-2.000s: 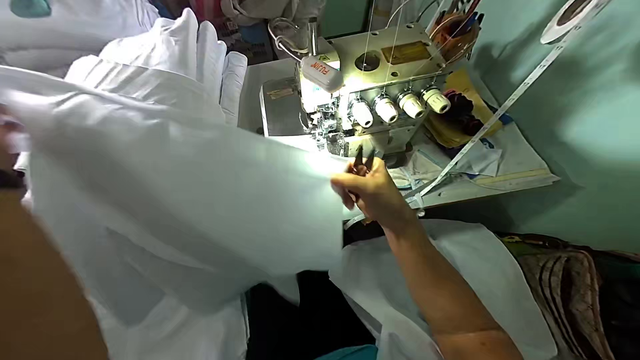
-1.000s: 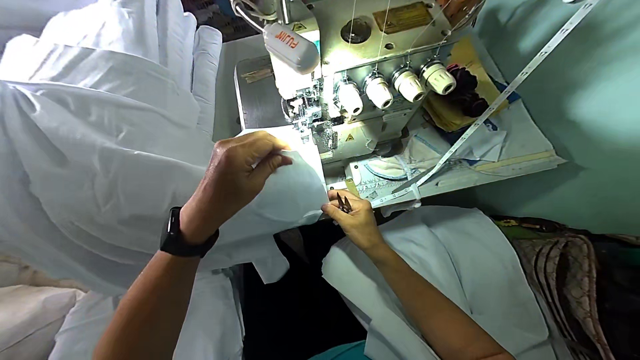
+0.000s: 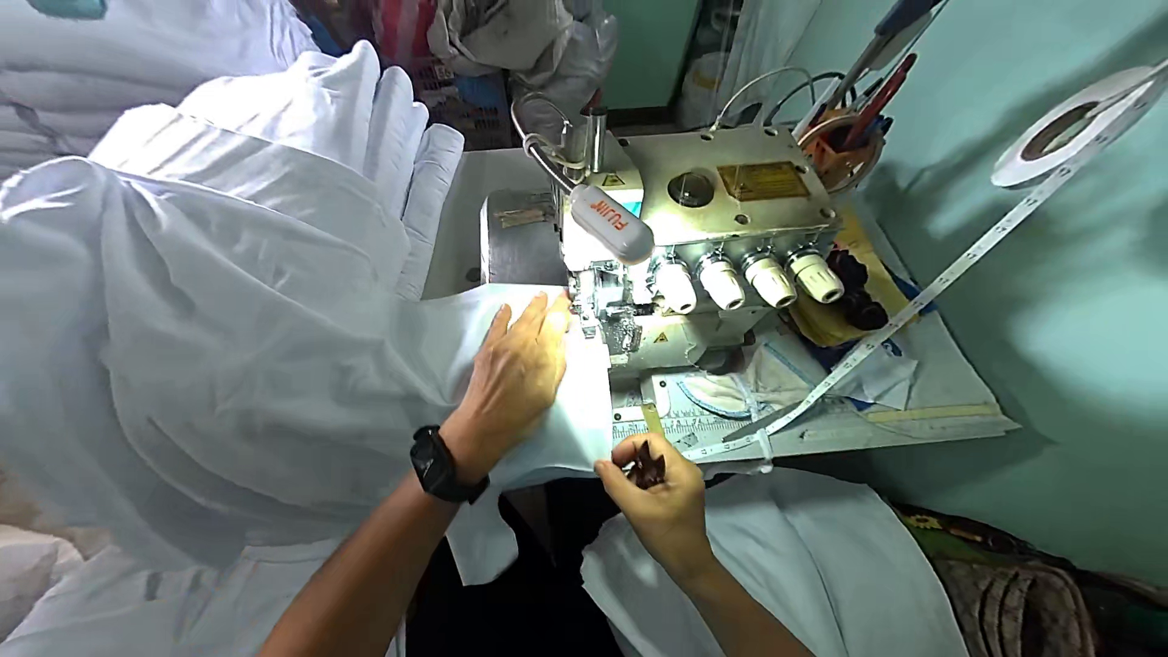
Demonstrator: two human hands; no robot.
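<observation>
White fabric (image 3: pixel 584 392) lies on the bed of an overlock sewing machine (image 3: pixel 703 201), its upper edge close to the presser foot (image 3: pixel 591 306). My left hand (image 3: pixel 525 370), a black watch on its wrist, rests flat on the fabric just left of the foot, fingers pointing toward the machine. At the fabric's lower right corner, my right hand (image 3: pixel 662 497) pinches the edge between thumb and finger. Small dark thread snips (image 3: pixel 648 467) are also held in that hand, mostly hidden by the fingers. A large heap of the white fabric (image 3: pixel 255 347) spreads to the left.
A lamp head (image 3: pixel 611 224) hangs over the needle area. White tension knobs (image 3: pixel 719 280) line the machine's front. A measuring tape (image 3: pixel 912 306) slants down from a tape roll (image 3: pixel 1058 132) to the table edge. Folded white pieces (image 3: pixel 429 201) stand behind. A tool holder (image 3: pixel 839 146) is at the back right.
My left hand, gripping the fabric near the foot a second ago, now lies flat on it. Two seconds ago my right hand was higher, by the machine, with the fabric raised.
</observation>
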